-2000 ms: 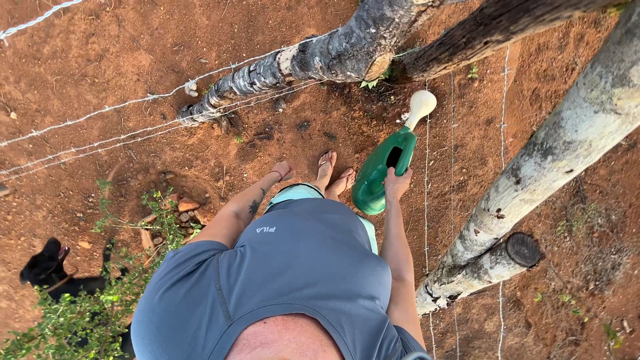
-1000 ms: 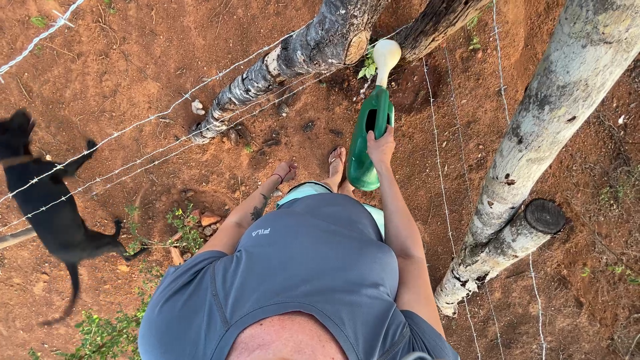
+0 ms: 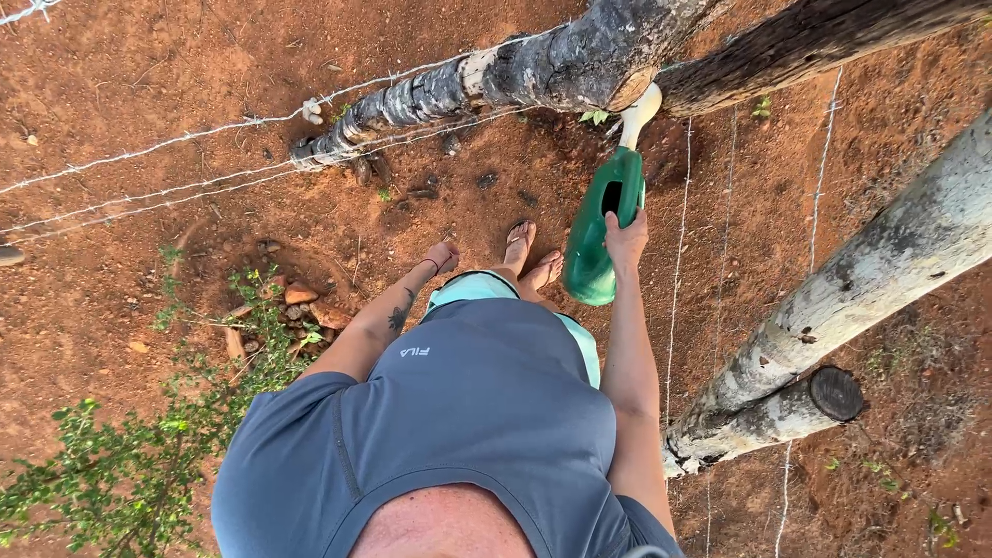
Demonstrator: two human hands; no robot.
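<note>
A green plastic watering can [image 3: 593, 252] with a cream spout and rose is tilted forward in my right hand [image 3: 626, 239], which grips its handle. The rose reaches the foot of a dark weathered post, beside a small leafy seedling [image 3: 596, 117] on the red soil. Whether water flows out cannot be made out. My left hand [image 3: 442, 256] hangs at my left side with its fingers curled and nothing seen in it; a thin cord is round the wrist. My sandalled feet [image 3: 535, 252] stand on the soil between my hands.
Barbed wire [image 3: 186, 138] runs left from a rough wooden post [image 3: 542, 74]. More wire strands [image 3: 682, 232] cross at right, near a thick pale log post [image 3: 860, 287] and a shorter cut one [image 3: 837, 394]. A leafy shrub [image 3: 124, 465] and stones [image 3: 301, 293] are at left.
The black dog seen at left in both earlier frames is out of view. My right hand keeps its hold on the watering can. The view has shifted somewhat.
</note>
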